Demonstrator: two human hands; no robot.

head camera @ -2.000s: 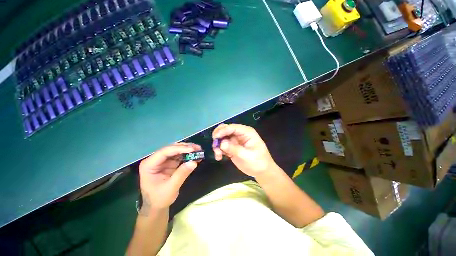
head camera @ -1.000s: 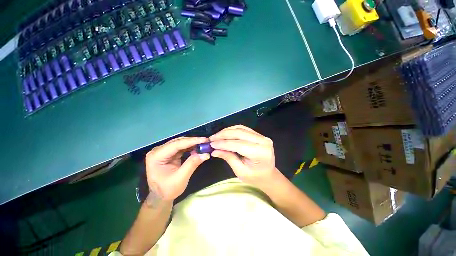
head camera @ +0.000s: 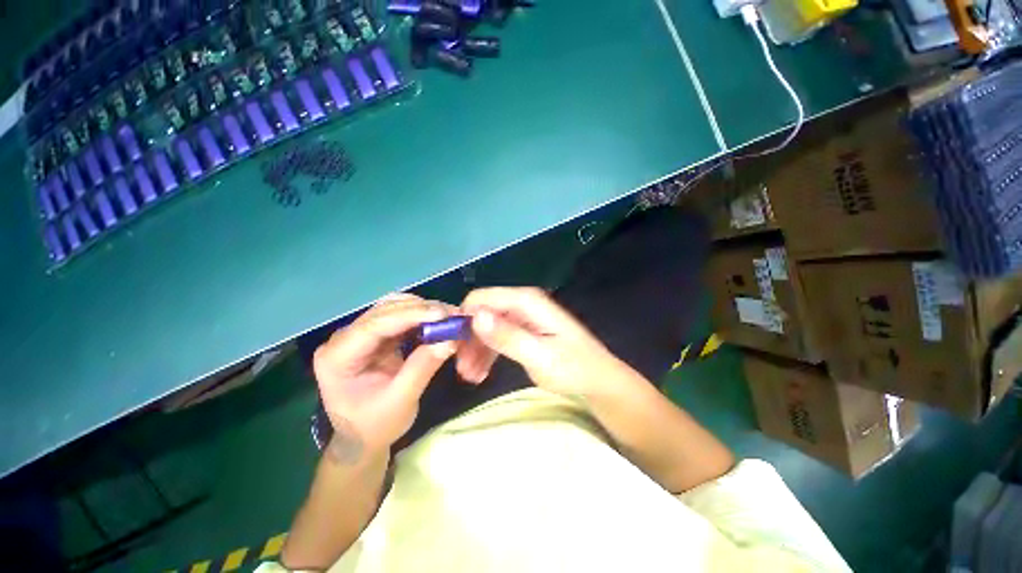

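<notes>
A short glossy purple housing [head camera: 445,329] is held over my lap, just off the bench edge. My left hand [head camera: 378,360] grips its left part between thumb and fingers. My right hand [head camera: 527,336] has its thumb and fingertips on the housing's right end. No green of a circuit board shows at the housing. A clear blister tray [head camera: 239,159] on the bench holds rows of purple housings and green circuit boards. Tiny black rings [head camera: 305,172] lie loose in front of the tray. A heap of dark and purple housings [head camera: 452,39] lies right of the tray.
At the bench's upper right are a white adapter with its cable [head camera: 781,69], and a yellow switch box [head camera: 824,13] cut by the frame edge. Cardboard cartons [head camera: 874,302] stand at the right below the bench, with stacked blister trays [head camera: 977,168] on top.
Two seconds ago my left hand held a green-and-black circuit board and my right hand the purple housing, apart. The hands came together; now only the housing shows between them. The view has shifted.
</notes>
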